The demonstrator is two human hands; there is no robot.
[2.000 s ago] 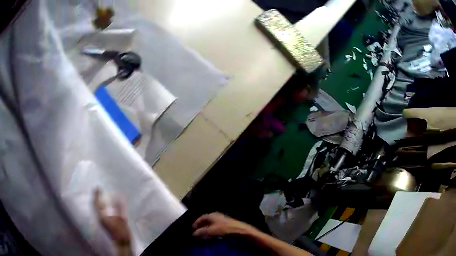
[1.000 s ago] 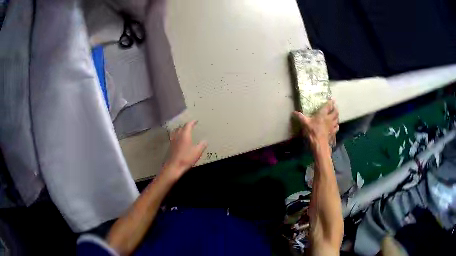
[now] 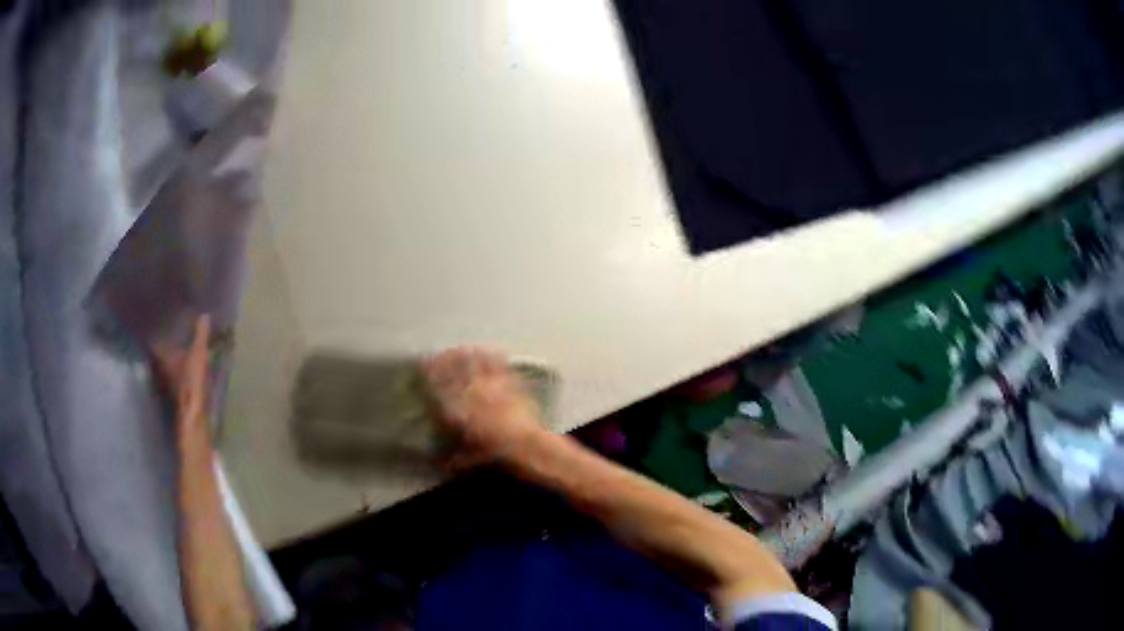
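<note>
My right hand (image 3: pixel 481 401) is closed over the right part of a block weight (image 3: pixel 358 411), which is blurred and lies along the near edge of the pale table (image 3: pixel 456 185). My left hand (image 3: pixel 185 364) is at the near edge of the grey-white fabric (image 3: pixel 185 271) at the left; its fingertips touch the cloth, and whether they grip it is unclear. The fabric is folded over itself. The scissors and the blue item are not visible now.
Black fabric (image 3: pixel 789 111) lies on the table at the upper right, with a pale strip (image 3: pixel 998 173) along its near edge. A small yellowish thing (image 3: pixel 197 47) is at the upper left. Scraps and a long pale roll (image 3: pixel 924 431) are over the green floor (image 3: pixel 912 333).
My right hand has brought the block weight left along the near edge and turned it lengthwise. My left hand has moved left to the fabric. The grey fabric now covers the scissors' area.
</note>
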